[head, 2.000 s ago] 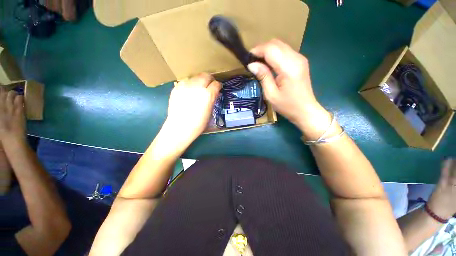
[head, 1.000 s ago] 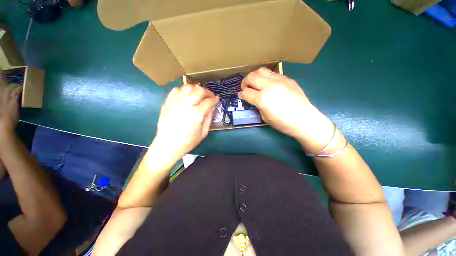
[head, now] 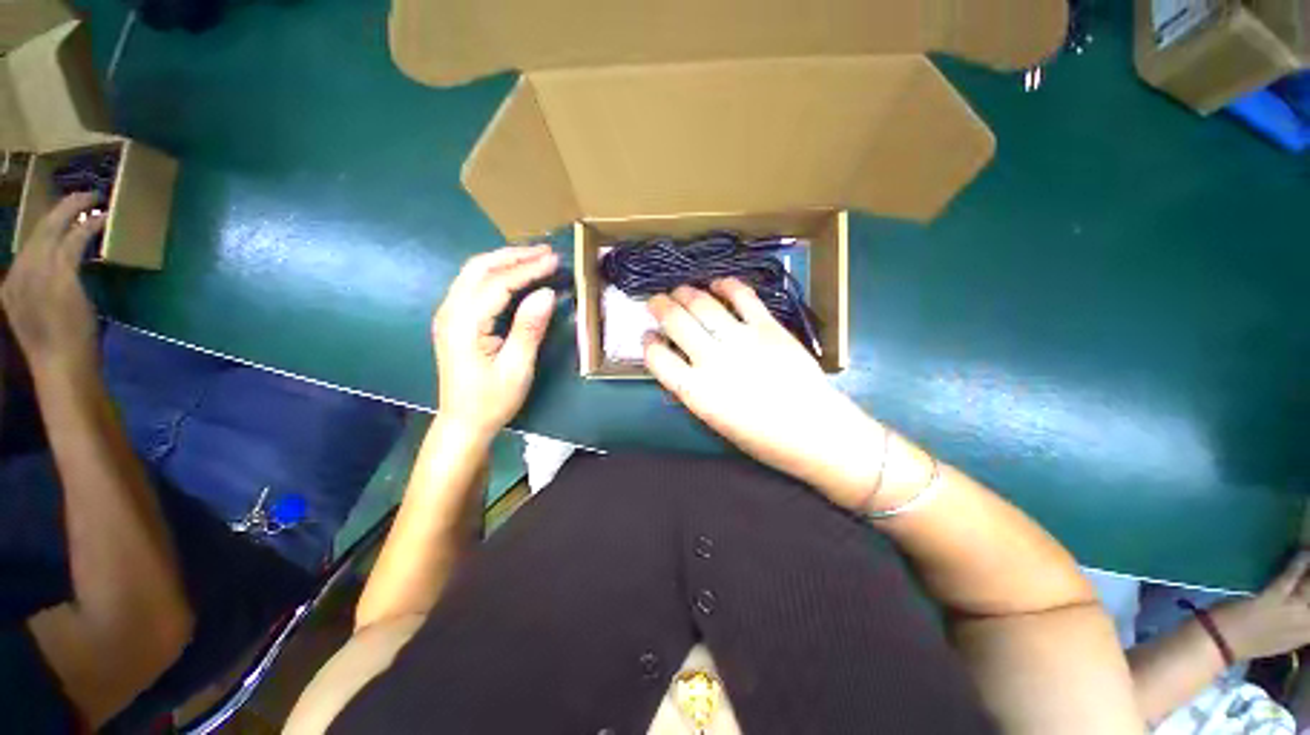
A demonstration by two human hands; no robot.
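Observation:
An open brown mailer box [head: 588,309] lies in front of me, its large lid [head: 733,137] folded back away from me. A coiled black cable [head: 675,264] lies along the far side inside the box. A shiny pale plastic bag [head: 625,325] shows at the left inside. My right hand [head: 740,366] is over the near part of the box, fingertips down at the cable; it hides what lies under it, and I cannot tell if it grips anything. My left hand [head: 489,338] is left of the box, empty, fingers apart and curled, not touching the box.
The boxes lie on a green tabletop [head: 1006,316]. At the left, a neighbour's hand [head: 55,287] is at another open box [head: 140,208] with black cable. A brown carton [head: 1221,55] and a blue item [head: 1276,118] are at the far right. Another person's hand [head: 1271,610] shows at the lower right.
The black cable that my right hand held raised is now down in the box. My left hand has moved out of the box to its left. The box appears further right in view.

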